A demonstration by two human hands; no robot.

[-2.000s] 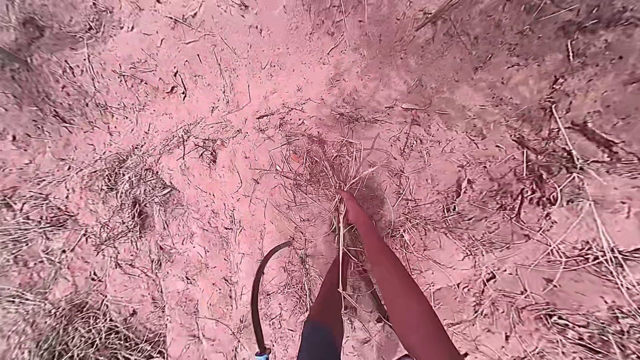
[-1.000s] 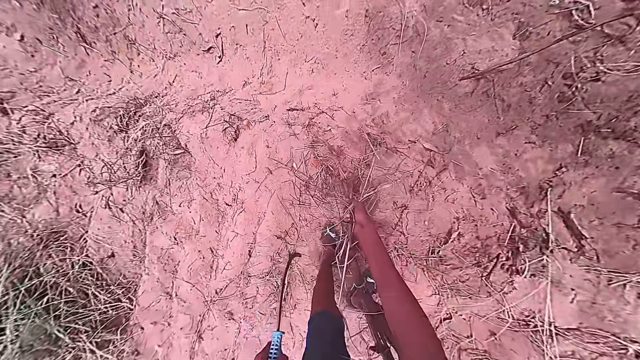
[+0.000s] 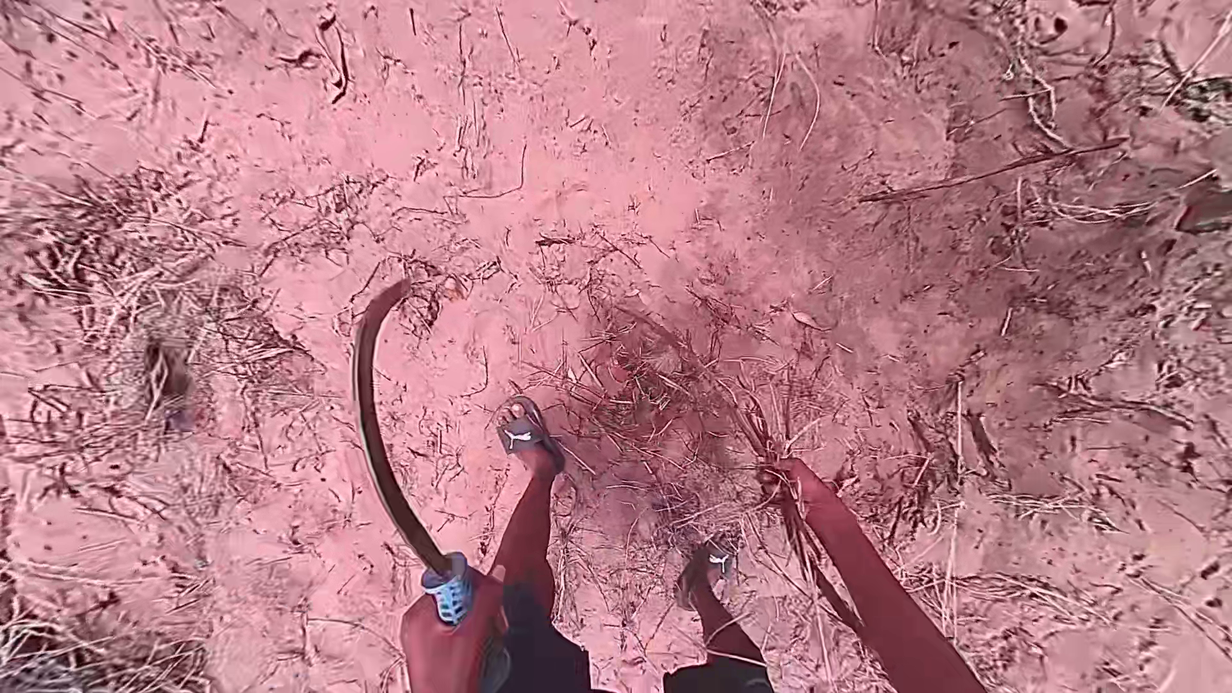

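Observation:
My left hand (image 3: 452, 630) is closed round the blue handle of a sickle (image 3: 371, 404), whose curved blade points up and away over bare soil. Out to the right, my right hand (image 3: 794, 481) grips a bundle of dry stalks (image 3: 760, 423); some stick out above the fist and others trail below it. A patch of dry grass and stubble (image 3: 645, 385) lies on the ground to the left of that hand.
My feet in dark sandals (image 3: 525, 438) stand on the soil between the hands, one farther forward. A heap of dry straw (image 3: 164, 289) lies at the left. A long thin stick (image 3: 991, 173) rests at the upper right.
The sickle has come up into fuller view at the left with my left hand on its handle. My right hand has moved right, away from the grass patch, holding stalks.

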